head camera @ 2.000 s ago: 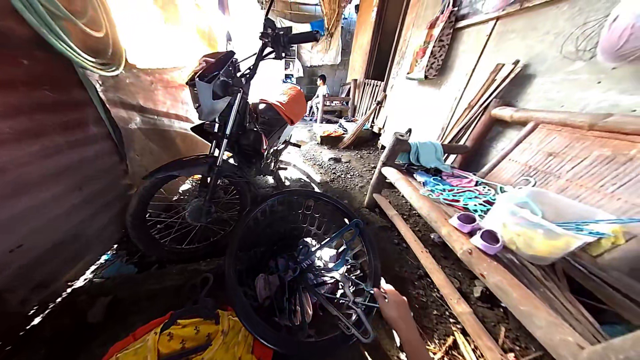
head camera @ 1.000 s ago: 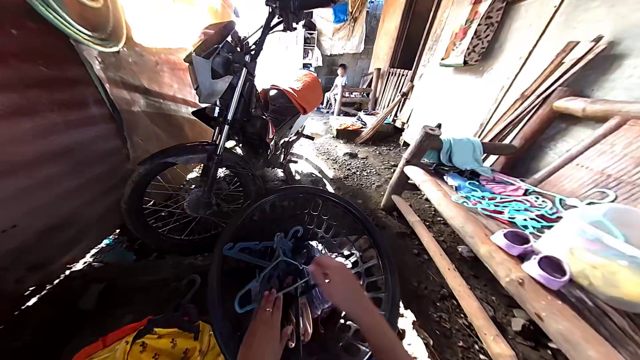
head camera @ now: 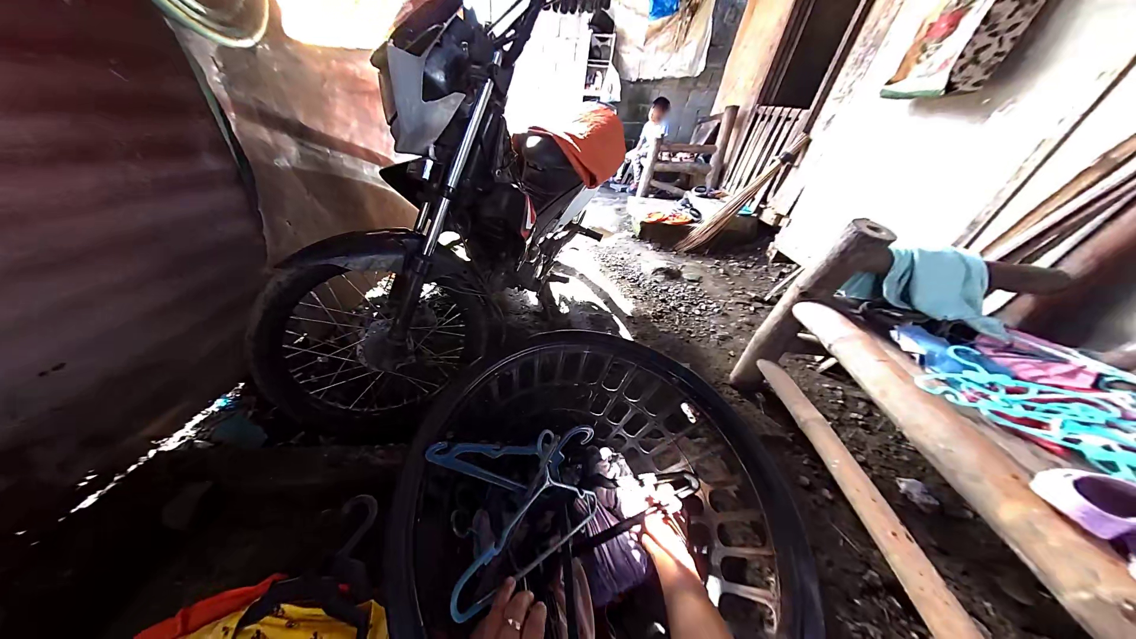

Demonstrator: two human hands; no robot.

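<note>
A large black plastic basket [head camera: 785,532] stands low in front of me, with blue hangers [head camera: 497,546] on its left side and dark and purple clothes [head camera: 612,555] inside. My left hand [head camera: 512,614] is at the bottom edge of the view, its curled fingers at the lower bar of a light blue hanger; whether it grips it I cannot tell. My right hand [head camera: 661,515], in bright sun, reaches into the basket and holds a dark hanger [head camera: 612,534] over the purple cloth. A yellow and orange garment [head camera: 293,619] lies left of the basket.
A motorcycle [head camera: 399,293] stands just behind the basket. On the right, a bamboo bench [head camera: 967,444] bears turquoise hangers [head camera: 1047,399], a light blue cloth [head camera: 936,280] and a purple cup-like item [head camera: 1087,501]. A corrugated metal wall [head camera: 115,248] rises at left. A person [head camera: 652,133] sits far back.
My hands were together at a hanger over the basket one second ago; now they are apart, the right one over the purple cloth. Two seconds ago only my right hand showed, at the basket's right rim.
</note>
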